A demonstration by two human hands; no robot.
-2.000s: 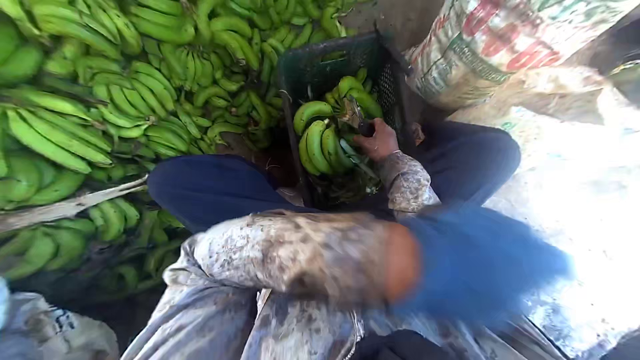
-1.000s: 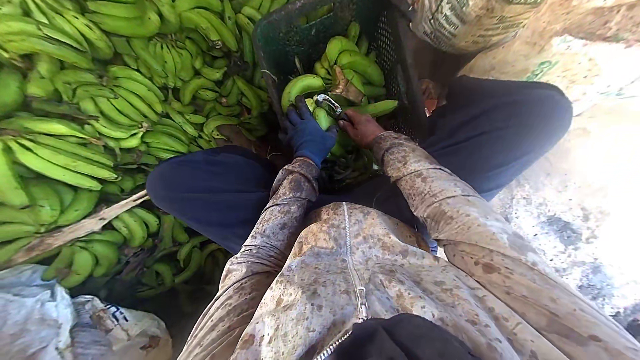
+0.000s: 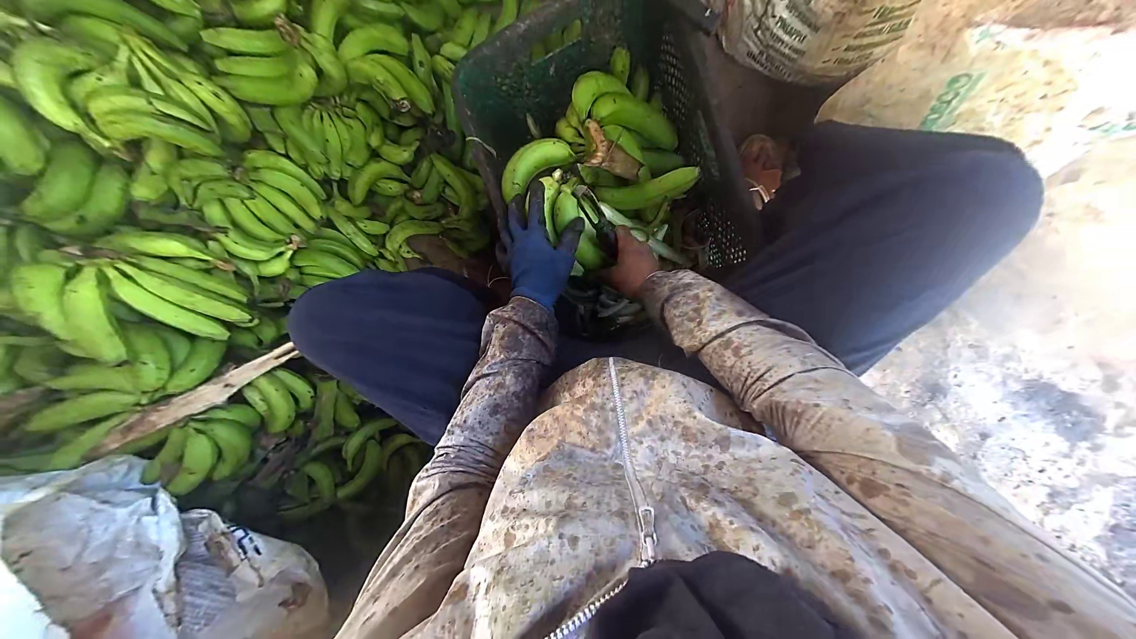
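My left hand [image 3: 543,253], in a blue glove, grips a hand of green bananas [image 3: 568,209] at the near end of a dark green plastic crate [image 3: 501,98]. Close on its right, my bare right hand [image 3: 632,262] is closed around a dark-handled cutting tool [image 3: 603,228], whose blade end lies against these bananas and cannot be made out well. Just beyond both hands, more green bananas [image 3: 635,120] with a brown, dried piece on them rest in the crate. Peel-like scraps [image 3: 657,244] lie beside my right hand.
A large heap of green bananas [image 3: 266,195] fills the left side, with a wooden stick [image 3: 204,399] across it. White sacks [image 3: 89,532] lie at the lower left. A full printed sack [image 3: 816,35] stands beyond the crate, and flat sacking [image 3: 1003,98] covers ground at the right.
My left arm, blurred and stretched across to the right two seconds ago, has come back to the crate. The gloved hand has since taken hold of the bananas beside my right hand.
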